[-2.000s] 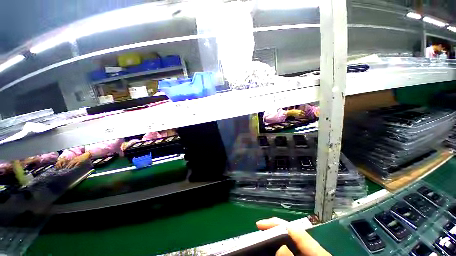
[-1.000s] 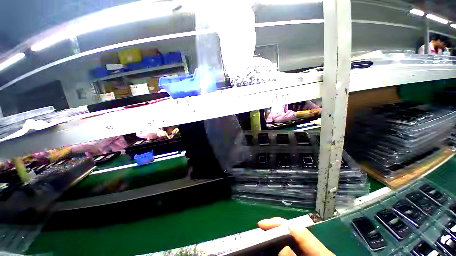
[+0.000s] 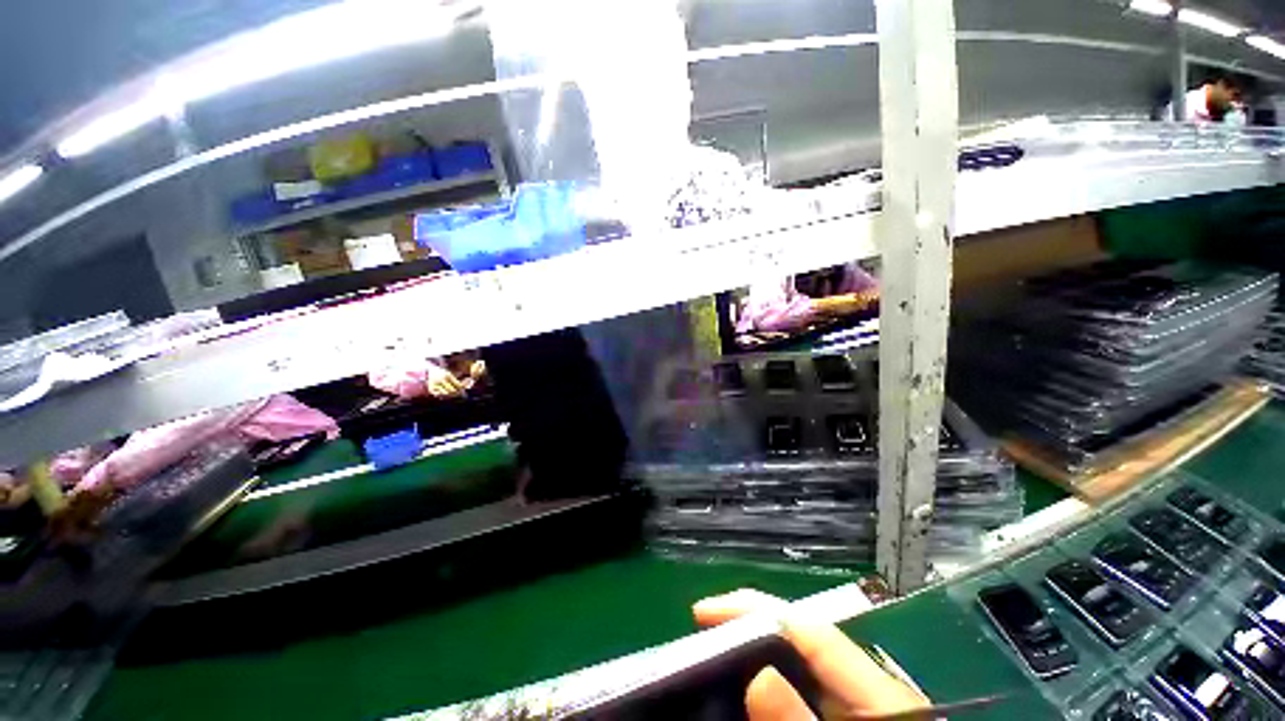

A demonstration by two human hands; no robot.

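Note:
A hand, which looks like my right hand (image 3: 817, 673), is cut off by the bottom edge, with its fingers pointing left. Its fingers and thumb close on a dark flat piece (image 3: 712, 687), apparently a black housing, mostly cut off by the frame. A thin dark pointed tool (image 3: 947, 707), perhaps tweezers, shows just right of the hand; what holds it cannot be seen. My left hand is not in view. A clear blister tray (image 3: 1050, 687) with several black housings lies at the lower right.
A white post (image 3: 913, 324) stands behind the hand, under a white shelf (image 3: 564, 303). Stacked trays (image 3: 832, 507) stand behind it, others (image 3: 1127, 373) at right on a tan board (image 3: 1120, 472). A blue bin (image 3: 500, 233) sits on the shelf. People in pink sleeves (image 3: 212, 437) work beyond.
The view has shifted slightly, so the hand and tray appear a little higher and further left. The thin pointed tool has come into view beside the hand. The sleeves across the line have moved.

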